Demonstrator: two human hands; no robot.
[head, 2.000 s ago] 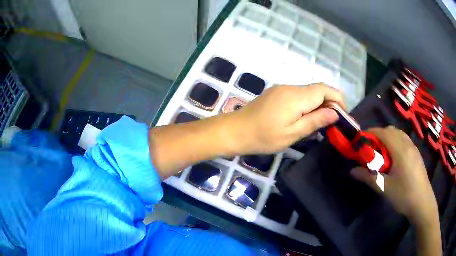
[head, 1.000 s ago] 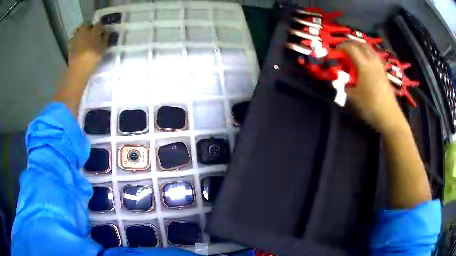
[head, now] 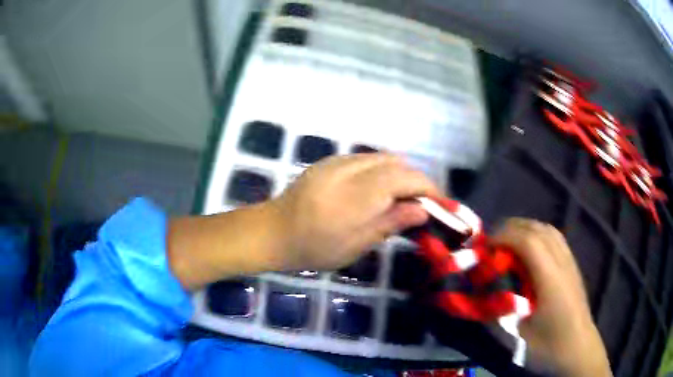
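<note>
My left hand (head: 354,210) is at the centre over the white blister tray (head: 332,96), its fingers closed on a smartwatch body (head: 444,219) with a light rim. My right hand (head: 542,283) is just to the right, around red spring clamps (head: 480,276) that touch the watch. A white strip hangs from the clamps by my right fingers. The picture is blurred, so how many clamps there are and how their jaws sit on the watch cannot be told.
Black-screened watches (head: 262,140) sit in the tray's front pockets and far left corner. At the right, a black foam tray (head: 539,177) holds a row of clamped watches with red clamps (head: 609,143). A pale wall panel (head: 133,74) and the floor are at the left.
My left hand has come from the tray's far left corner to the watch. My right hand has brought the red clamps from the clamped row towards the centre. The view has turned.
</note>
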